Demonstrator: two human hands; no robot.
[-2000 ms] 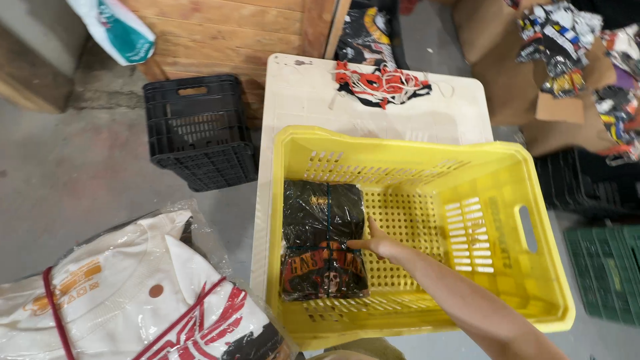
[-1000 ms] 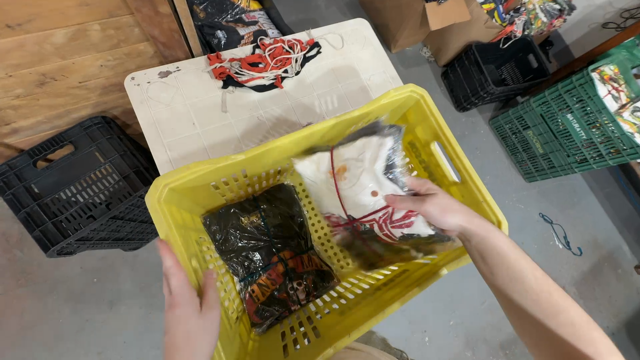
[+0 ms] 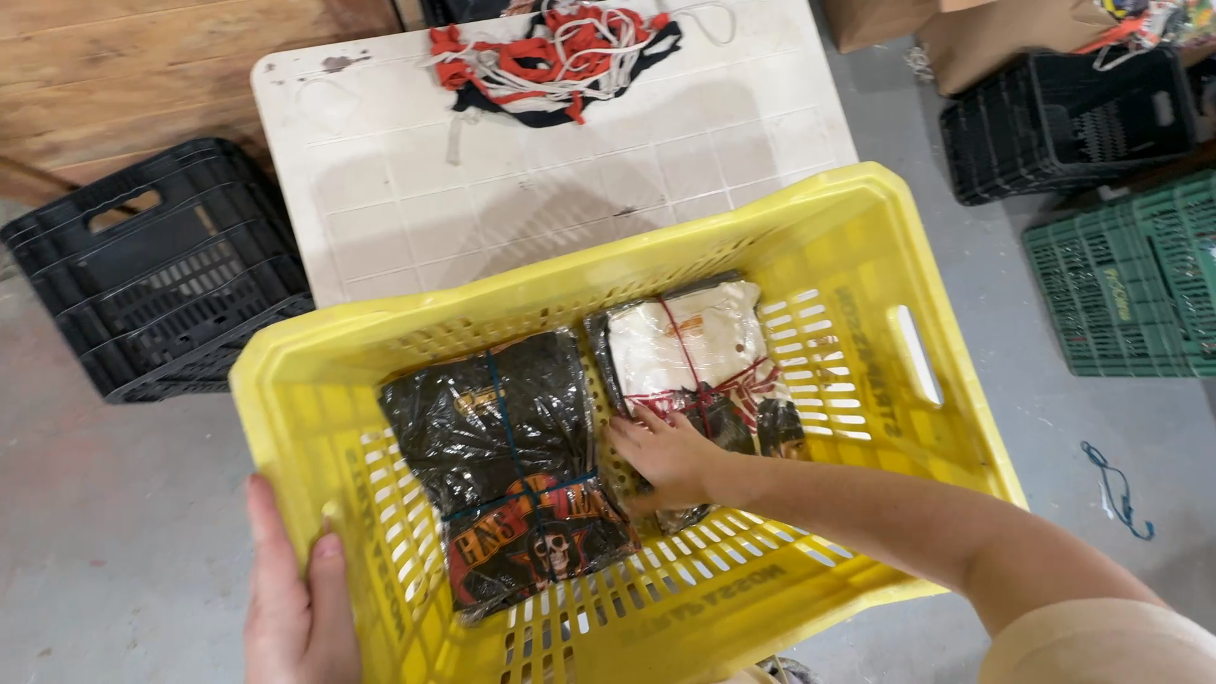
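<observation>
A yellow plastic crate [image 3: 570,294] stands tilted in view, overlapping the near part of a white table. In its left half lies a bundle of black printed shirts [image 3: 513,465] in clear plastic, tied crosswise with dark cord. Beside it, in the right half, lies a bundle of white and black shirts [image 3: 698,351] in clear plastic, tied with red cord. My right hand [image 3: 670,461] rests at the lower left edge of this second bundle, fingers spread. My left hand [image 3: 299,579] holds the crate's left end wall, thumb inside the rim and fingers outside.
Red, black and white cords or fabric strips [image 3: 560,62] lie on the white plastic table [image 3: 380,171]. A black crate [image 3: 161,266] stands on the left. Another black crate [image 3: 1064,123], a green crate [image 3: 1130,285] and cardboard boxes [image 3: 1007,38] are at right. Blue cord [image 3: 1119,489] lies on the floor.
The white shirt bundle, beside the crate at first and then in my right hand above it, now lies inside. My right hand has released it. My left hand has come to the crate's end wall.
</observation>
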